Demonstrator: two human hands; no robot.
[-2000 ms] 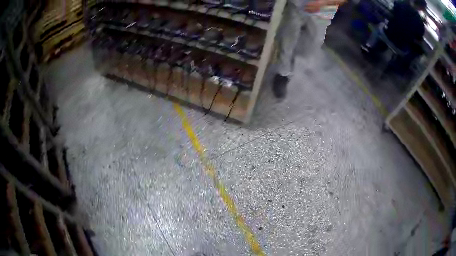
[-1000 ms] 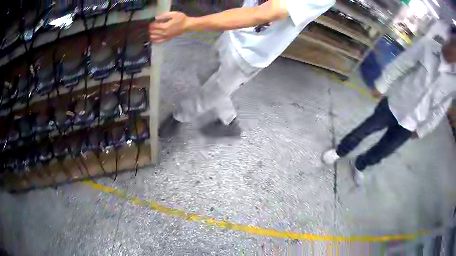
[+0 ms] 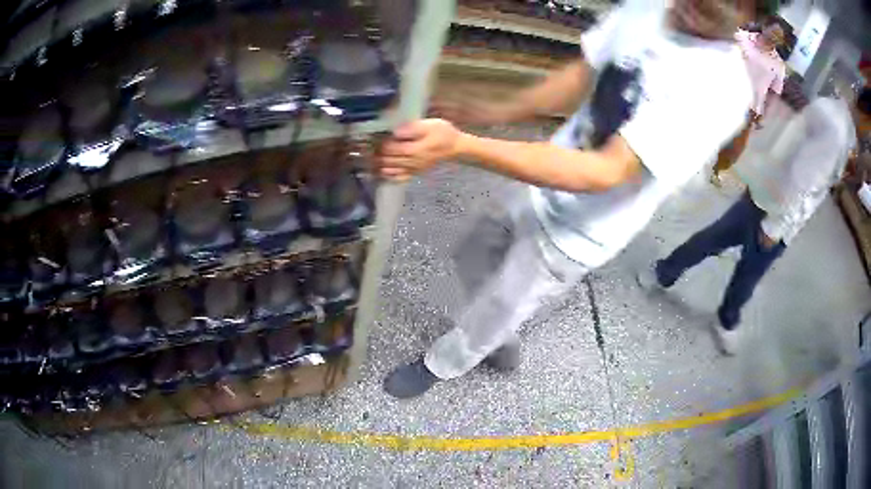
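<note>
A loaded rack (image 3: 390, 229) with a pale upright frame stands close on the left. Its shelves carry rows of dark LED work lights (image 3: 181, 132) with round weights (image 3: 202, 212) on them. Thin black power cables hang in front of the shelves. Some lamps show shiny highlights, and the rows are blurred. Neither of my hands is in the picture.
A person in a white T-shirt (image 3: 659, 124) leans with hands at the rack's upright. Other people (image 3: 802, 172) are behind on the right. Another rack (image 3: 506, 43) stands at the back. A yellow line (image 3: 516, 442) crosses the speckled floor. Curved pale bars (image 3: 821, 444) show at lower right.
The loaded rack and the person at its upright appear larger and nearer. The person's second arm now shows. The walking person behind has shifted, and another person in pink has come into view.
</note>
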